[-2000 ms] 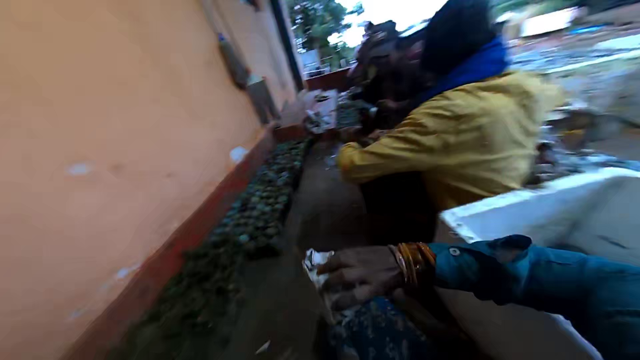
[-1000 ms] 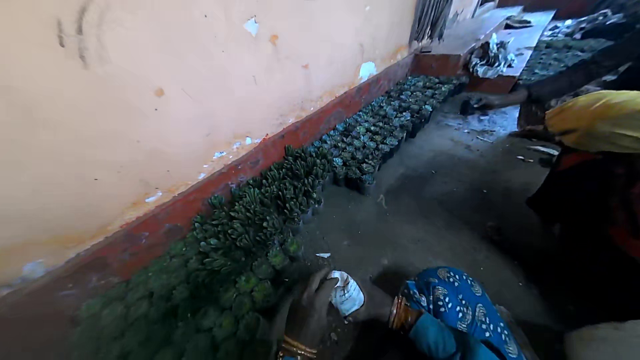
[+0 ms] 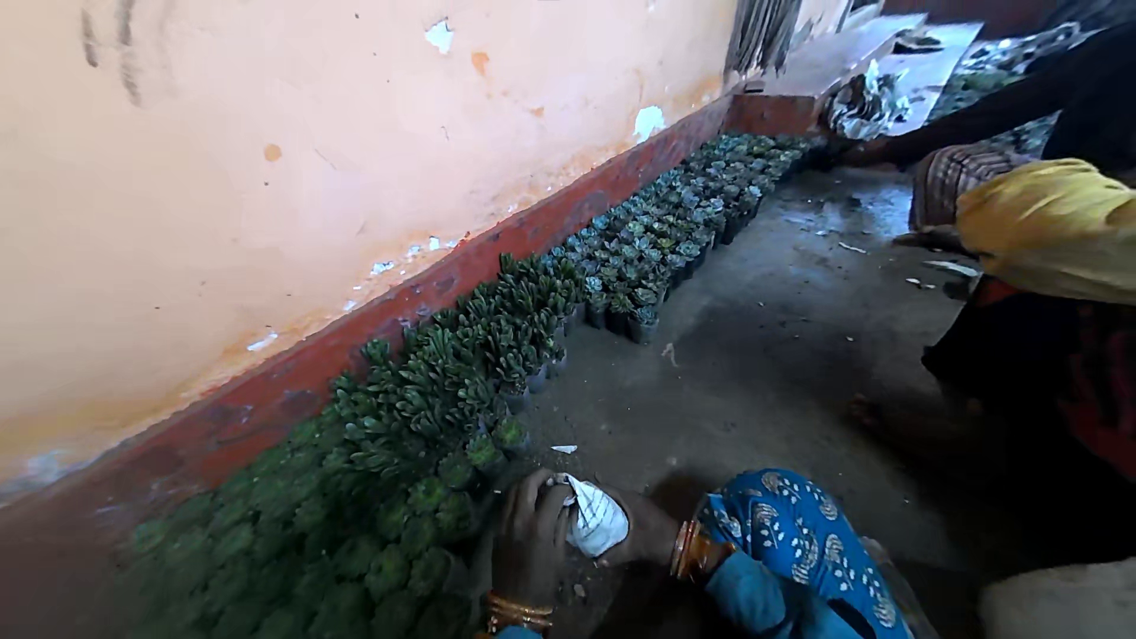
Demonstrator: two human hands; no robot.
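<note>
A small bundle wrapped in white printed paper [image 3: 597, 519] is held between my two hands near the bottom centre, above the floor. My left hand [image 3: 530, 537] covers its left side with bent fingers. My right hand [image 3: 643, 531] closes around its right side, partly hidden behind the paper. What the paper wraps cannot be seen. Just left of my hands stand small potted succulents [image 3: 426, 399] in dark pots, packed in rows. Rosette succulents [image 3: 652, 235] continue along the wall farther back.
A peeling wall [image 3: 311, 142] with a red base band [image 3: 382, 324] runs along the left. On the right a person in a yellow garment [image 3: 1052, 226] sits low. Another person's dark-sleeved arm [image 3: 976, 115] reaches toward the far pots. Crumpled paper [image 3: 870, 102] lies by a step; scraps dot the floor [image 3: 754, 355].
The view has swung down and left from the yellow-clad person. My left hand, not visible two seconds ago, now holds the paper bundle along with my right.
</note>
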